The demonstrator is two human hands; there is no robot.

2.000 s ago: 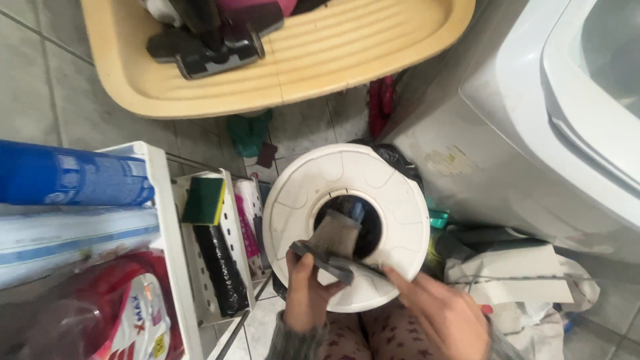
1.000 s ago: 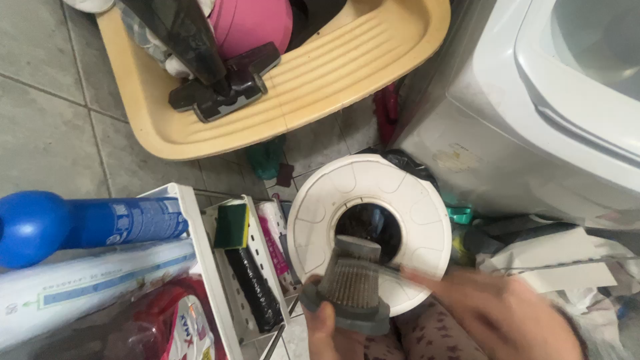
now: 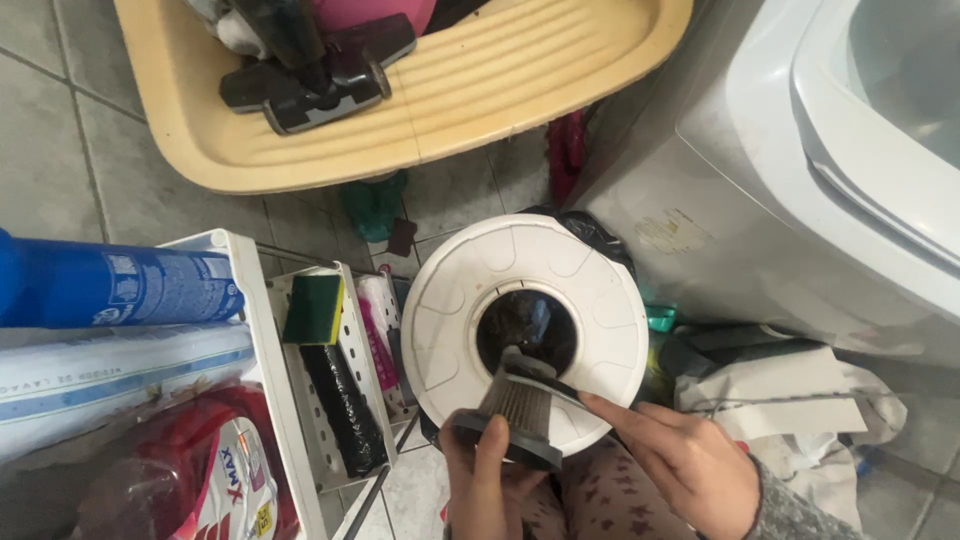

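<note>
My left hand (image 3: 480, 476) grips the dark grey base of a pleated vacuum filter (image 3: 517, 405), thumb on top. The filter is tilted over the near edge of the round opening in a white bin lid (image 3: 450, 322), and its pleats look dusty. My right hand (image 3: 682, 465) is at the filter's right side; its extended index fingertip meets a thin dark strip at the filter's upper end. Whether this strip is a separate tool or part of the filter, I cannot tell. Dark debris shows inside the bin's opening (image 3: 525, 322).
A beige sink (image 3: 420, 135) holding a vacuum floor head (image 3: 322, 90) lies beyond the bin. At left, a white shelf rack (image 3: 262, 300) carries a blue bottle (image 3: 150, 285), a sponge (image 3: 311, 307) and a black bag roll (image 3: 345, 412). A washing machine (image 3: 720, 202) stands right, cloths (image 3: 787, 397) below it.
The filter, more upright over the lid one second ago, now tilts at the opening's near edge. My right hand, blurred and farther from the filter then, has come in against it.
</note>
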